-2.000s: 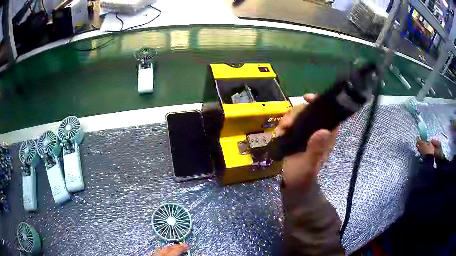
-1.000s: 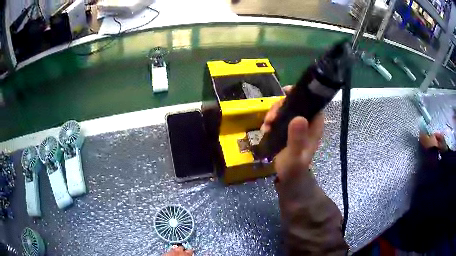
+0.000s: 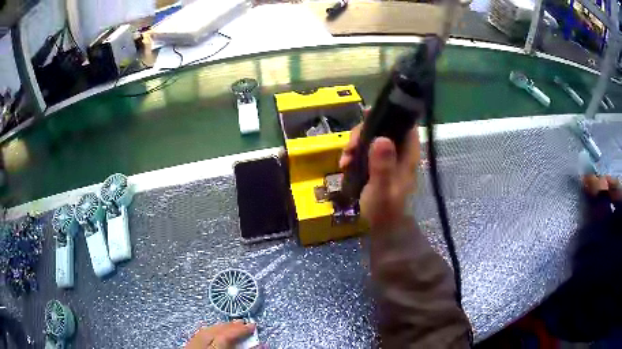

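Observation:
My right hand grips the black electric screwdriver, tilted, its lower end at the metal pick-up block of the yellow screw feeder. The driver's tip is hidden or too small to see. My left hand, cut off by the bottom edge, holds the handle of a pale blue-green handheld fan. The fan's round grille faces up on the silvery sheet.
A smartphone lies left of the feeder. Several fans stand or lie at the left, beside a dark pile. The green belt carries more fans. A black cord hangs right of my hand. Another person's hands are at far right.
The driver is more upright, and my right hand appears further left in the view. More of my left hand and the fan handle shows. The belt fan has shifted right.

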